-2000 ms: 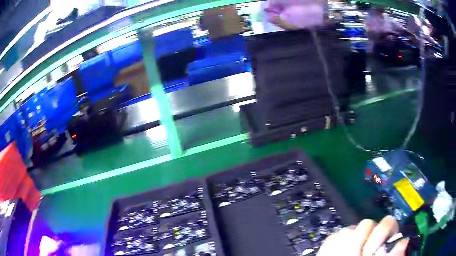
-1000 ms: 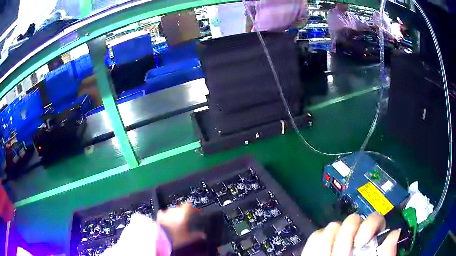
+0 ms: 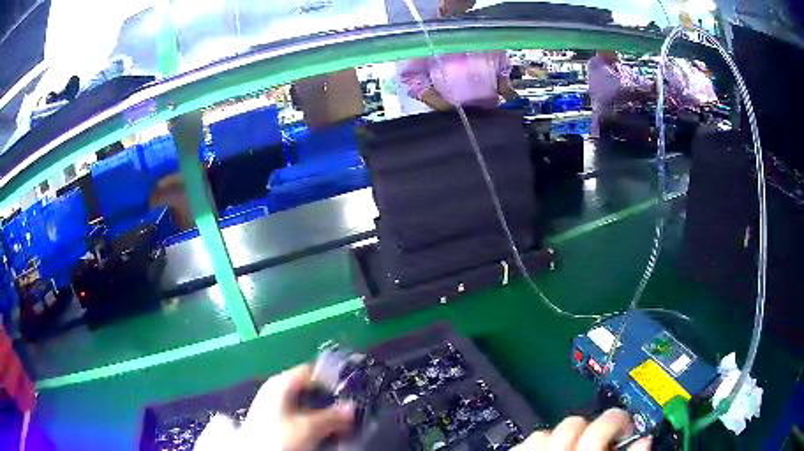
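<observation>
My left hand (image 3: 291,416) is over the foam tray and grips a circuit board (image 3: 342,368) between thumb and fingers; the board is blurred. My right hand (image 3: 586,433) is cut off by the bottom edge, with curled fingers around a slim dispensing syringe, mostly hidden. The syringe's green adapter (image 3: 677,417) shows right of the fingers. The black foam tray (image 3: 501,380) holds rows of circuit boards (image 3: 432,372) in its right section and more at the left. Its lower part is out of view.
A blue dispensing controller (image 3: 648,352) with a yellow label stands at right, beside a crumpled white wipe (image 3: 739,396). A clear air hose (image 3: 760,220) loops above. Stacked black trays (image 3: 454,189) stand behind the work tray. A green frame post (image 3: 212,242) is at left. People stand beyond.
My left hand came into view over the tray and now holds a board up. The camera has turned right and tilted up. My right hand stays at the lower right with the syringe.
</observation>
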